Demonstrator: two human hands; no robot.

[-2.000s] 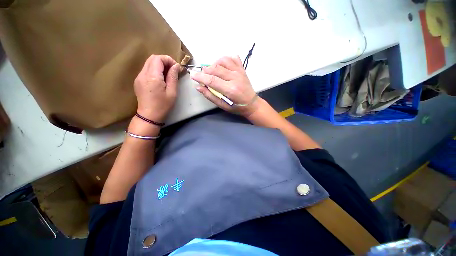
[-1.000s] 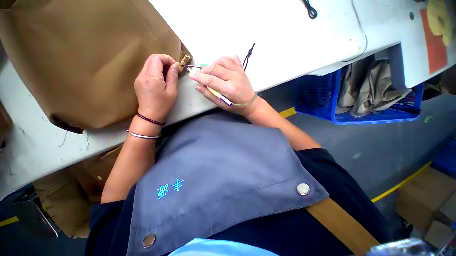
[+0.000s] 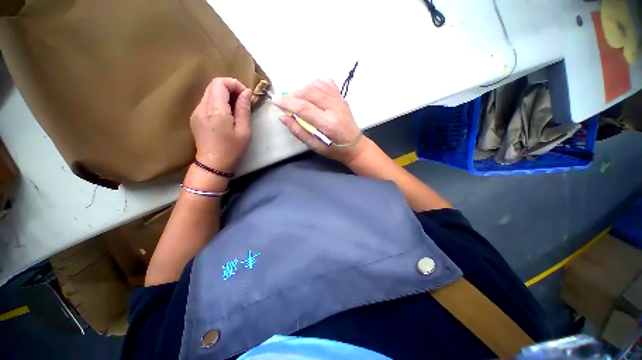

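Note:
A large brown bag [image 3: 134, 84] lies on the white table at the left. My left hand [image 3: 222, 119] pinches the bag's corner beside a small folded tab [image 3: 260, 87]. My right hand [image 3: 322, 118] holds a slim tool with a cream-yellow handle [image 3: 310, 129] like a pencil, close to the tab. The tool's tip is too small to make out clearly. A bit of green and a dark cord loop [image 3: 349, 79] show behind my right hand; what they belong to is mostly hidden.
The white table [image 3: 394, 56] runs across the top, its front edge near my apron. A black cord [image 3: 436, 14] lies at the far side. A blue crate [image 3: 450, 137] with grey-beige pieces [image 3: 524, 123] stands below at the right. Cardboard boxes [image 3: 598, 281] stand lower right.
My right hand's fingers and the tool have shifted slightly away from the tab. My left hand keeps its pinch, and the bag has barely moved.

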